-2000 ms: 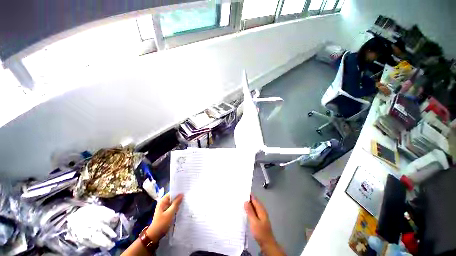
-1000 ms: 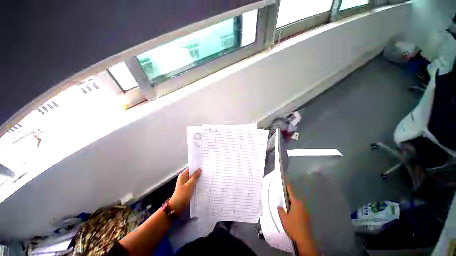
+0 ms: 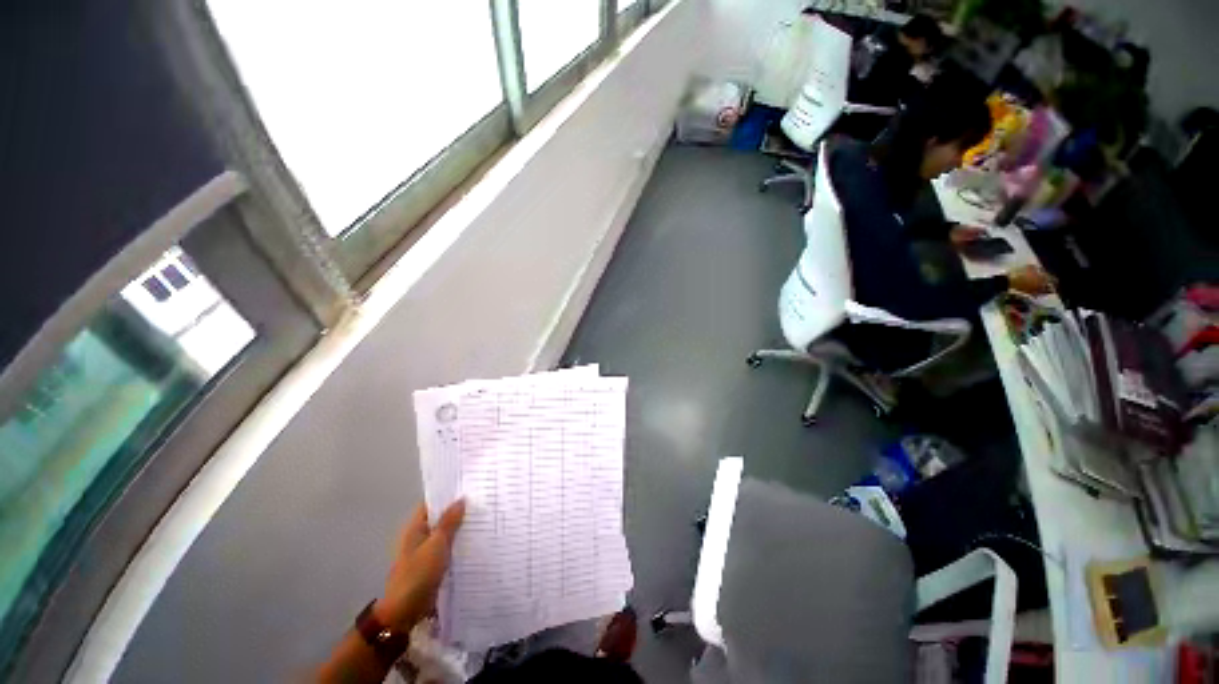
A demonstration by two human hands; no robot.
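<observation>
A small stack of white sheets [image 3: 535, 501] with a printed table of rows and columns is held upright in front of me, low in the middle of the view. My left hand [image 3: 421, 568] grips its left edge with the thumb on the front; a brown strap is on the wrist. The sheets are slightly fanned at the top. My right hand is not in view.
An empty white-framed grey chair [image 3: 816, 588] stands close at the lower right. A seated person in dark clothes [image 3: 889, 254] is at the long white desk [image 3: 1056, 528], which holds upright folders [image 3: 1069, 388]. Another person sits beyond. Grey floor [image 3: 695, 294] runs beside the window wall.
The view has moved forward and turned along the window wall. My right hand, at the chair back a second ago, has left the picture. My left hand still holds the sheets.
</observation>
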